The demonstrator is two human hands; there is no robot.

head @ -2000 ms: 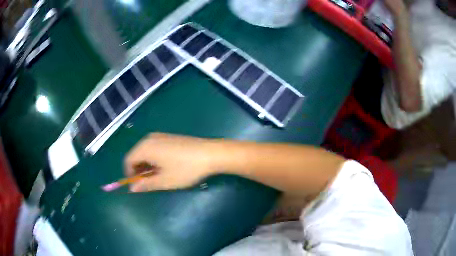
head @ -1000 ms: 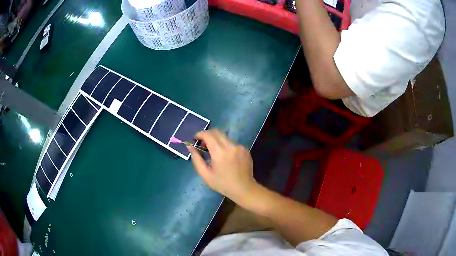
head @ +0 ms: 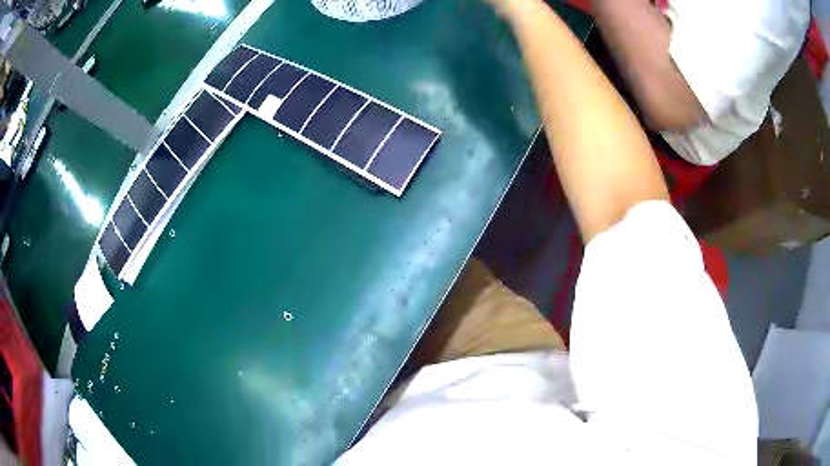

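Observation:
Two black adhesive pad sheets lie on the dark green mat. One pad sheet (head: 341, 114) slants to the right and overlaps the other pad sheet (head: 164, 168) at the upper left. A small white piece (head: 269, 106) sits on the right sheet's lower edge. My right forearm reaches up to the top edge, and the hand is cut off there, so what it holds is hidden. My left hand is not in view.
The green bench (head: 237, 264) has a thin pale front edge. A white label roll (head: 364, 7) is at the top. A red tray edge (head: 23, 391) is at the left, near white paper (head: 96, 432). Another person's arm (head: 642, 64) and a brown box (head: 774, 173) are at the right.
My right hand, with the pink-ended tweezers, was over the mat, then at the right sheet's end; it has since moved up out of the picture. The camera view has shifted.

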